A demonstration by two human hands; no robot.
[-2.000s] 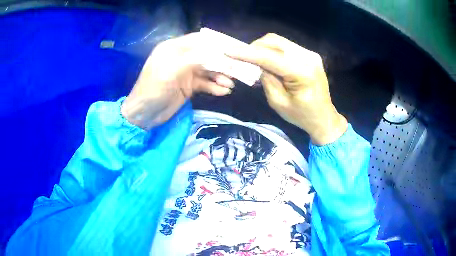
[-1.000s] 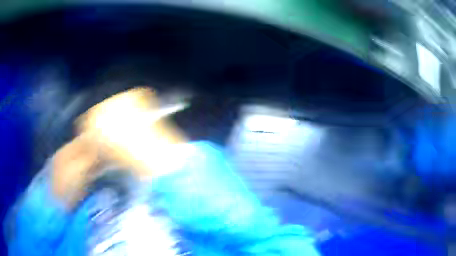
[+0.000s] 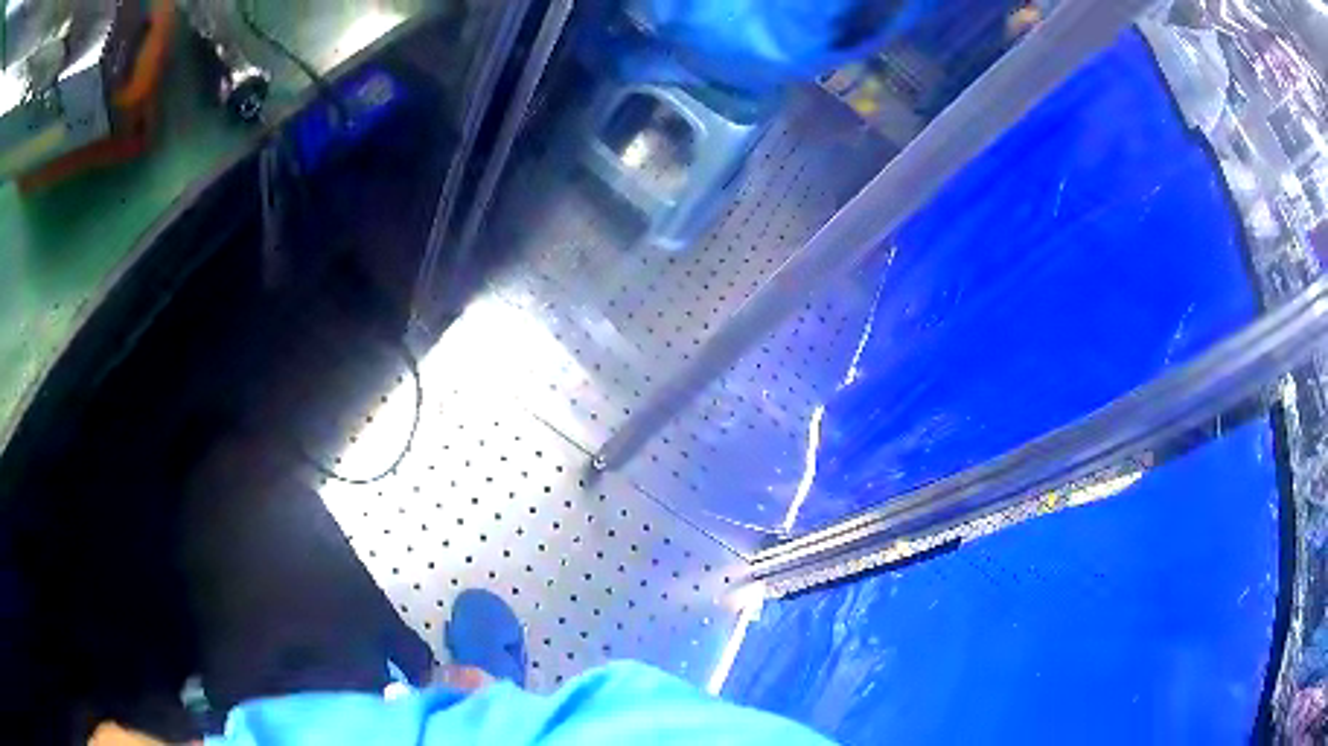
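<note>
My right sleeve [image 3: 524, 714], light blue, crosses the bottom edge. A sliver of skin at its left end, seemingly my right hand [image 3: 128, 736], is cut off by the bottom edge, so its fingers and anything in them are hidden. My left hand is not in view. A blue slipper [image 3: 487, 635] on a foot stands on the pale perforated floor [image 3: 495, 503]. Dark cloth or shadow covers the area left of it.
A green-matted bench [image 3: 88, 248] curves along the left, with an orange-based machine [image 3: 134, 110] and a blue cloth [image 3: 350, 120]. Metal posts [image 3: 859, 219] and blue sheeting [image 3: 1063, 292] are at right. A grey-blue plastic stool [image 3: 685, 161] and another person's blue clothing [image 3: 757, 37] are at the top.
The view has swung right and away from my lap. The hands and the small pale paper-like piece held between them earlier have left view, except for a sliver of hand. Floor, posts and stool now show.
</note>
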